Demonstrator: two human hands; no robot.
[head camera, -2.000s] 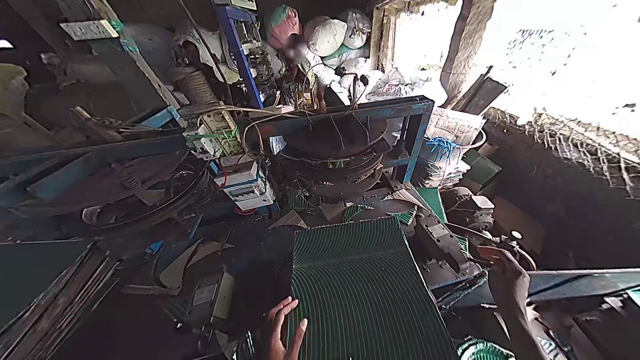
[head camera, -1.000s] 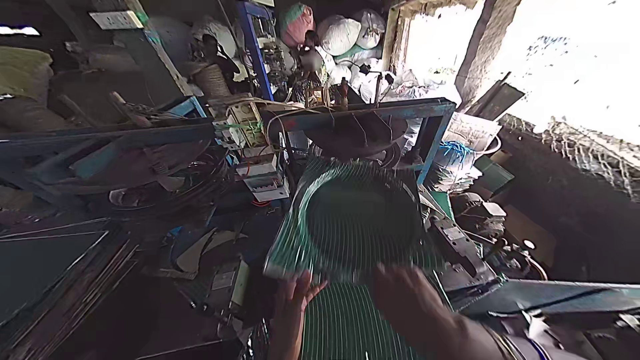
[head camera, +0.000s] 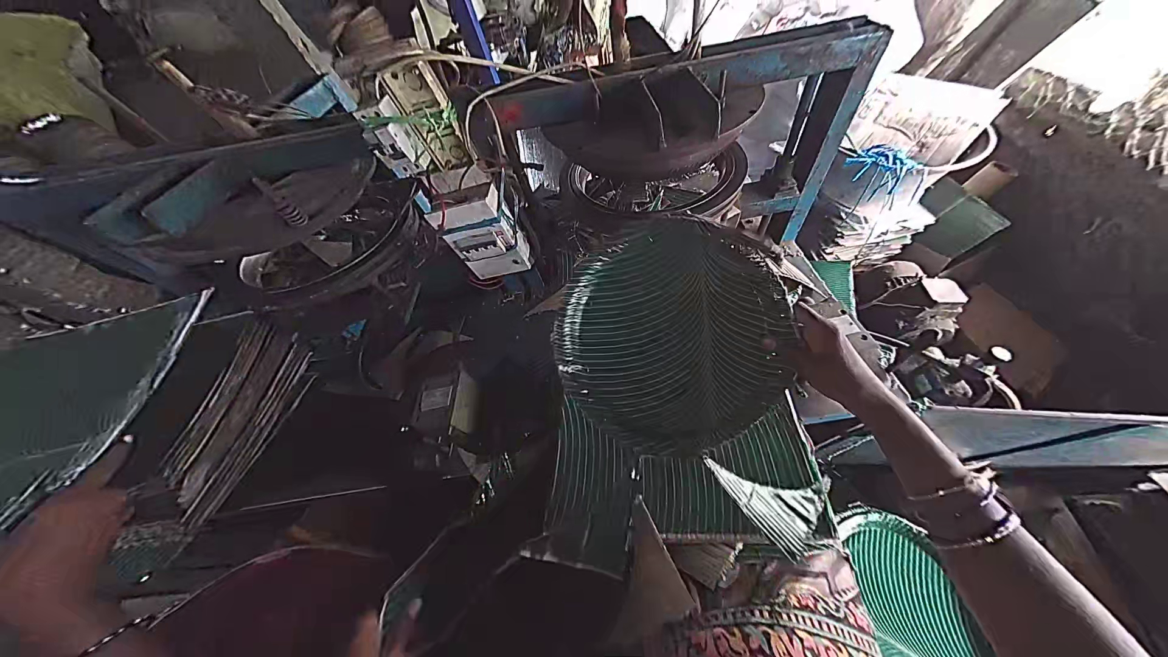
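My right hand (head camera: 826, 356) grips the right rim of a round, dark green, leaf-patterned plate (head camera: 680, 338). The plate is held in front of the pressing machine's round lower die (head camera: 657, 182), under the raised upper die (head camera: 657, 123). Striped green sheet scraps (head camera: 730, 493) with curved cut edges lie below the plate. At the far left my left hand (head camera: 68, 538), blurred, is at the lower edge of a large dark green sheet (head camera: 82, 392); its grip is unclear.
Blue machine frame (head camera: 839, 137), with a second press (head camera: 319, 265) to the left. White switch boxes (head camera: 479, 237) with cables hang between them. A bundle of thin sheets (head camera: 237, 411) stands at left. Green plates (head camera: 912, 575) lie lower right. What look like fingers (head camera: 388, 630) show at the bottom; whose is unclear.
The flat leaf-patterned sheet is now a round plate with separate scraps below. My left hand has moved left, away from the work; my right hand is at the plate's rim. The view has shifted down.
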